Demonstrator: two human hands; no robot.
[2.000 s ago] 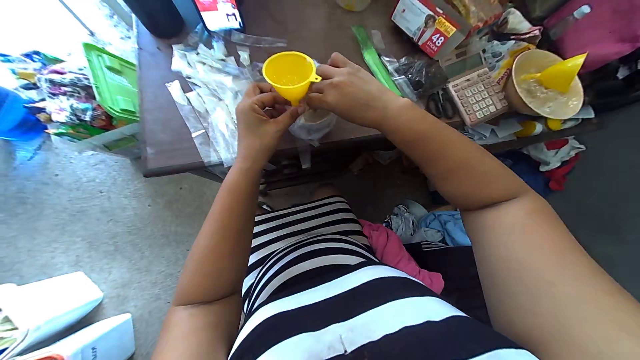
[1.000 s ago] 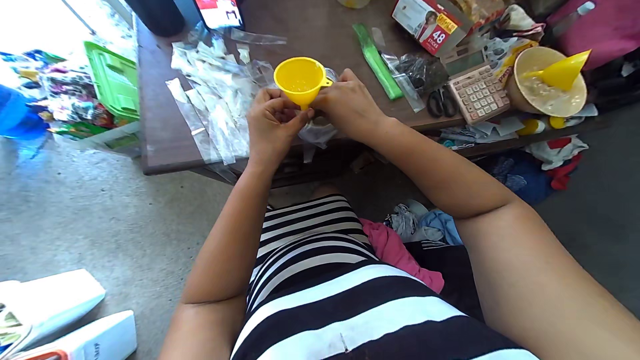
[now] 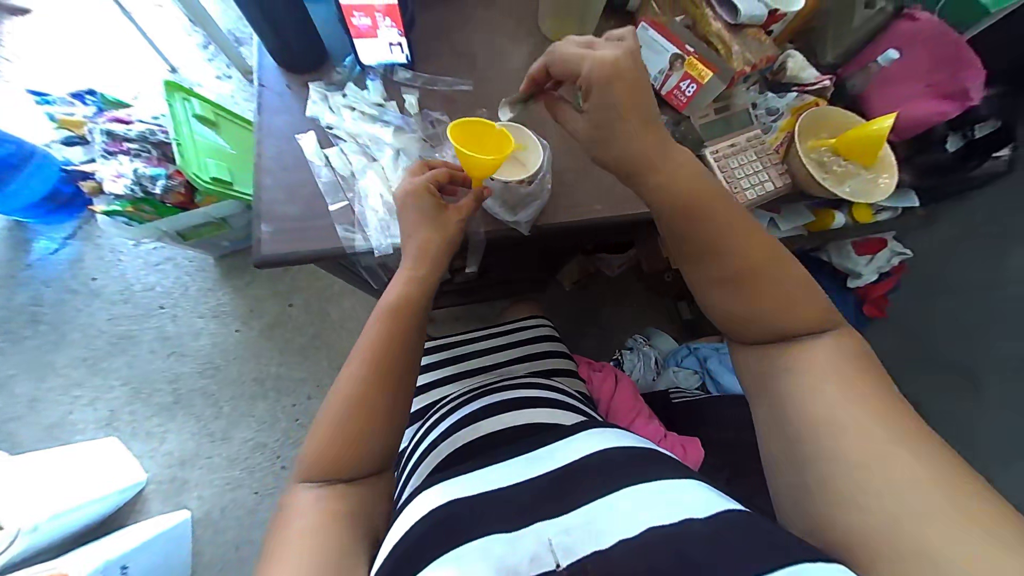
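My left hand (image 3: 438, 210) pinches a yellow plastic funnel (image 3: 480, 146) by its spout, mouth up, with a narrow clear plastic strip (image 3: 475, 246) hanging below the fingers. Just behind the funnel stands a cup of white contents (image 3: 522, 154) in a clear plastic bag (image 3: 524, 200). Above and right of the cup, my right hand (image 3: 596, 96) holds a small spoon (image 3: 512, 107), its bowl near the cup's rim. Left of the funnel lies a pile of small clear packets with white contents (image 3: 368, 144) on the brown table (image 3: 448, 40).
A phone (image 3: 376, 32) and a dark cylindrical container (image 3: 284, 32) stand at the back left. Toward the right are a red and white box (image 3: 680, 68), a calculator (image 3: 748, 164) and a beige bowl (image 3: 804, 152) holding another yellow funnel (image 3: 868, 140). A green lid (image 3: 210, 140) leans left of the table.
My right hand has moved from beside the funnel up and to the right, uncovering the cup. The spoon now shows in its fingers. My left hand still holds the funnel.
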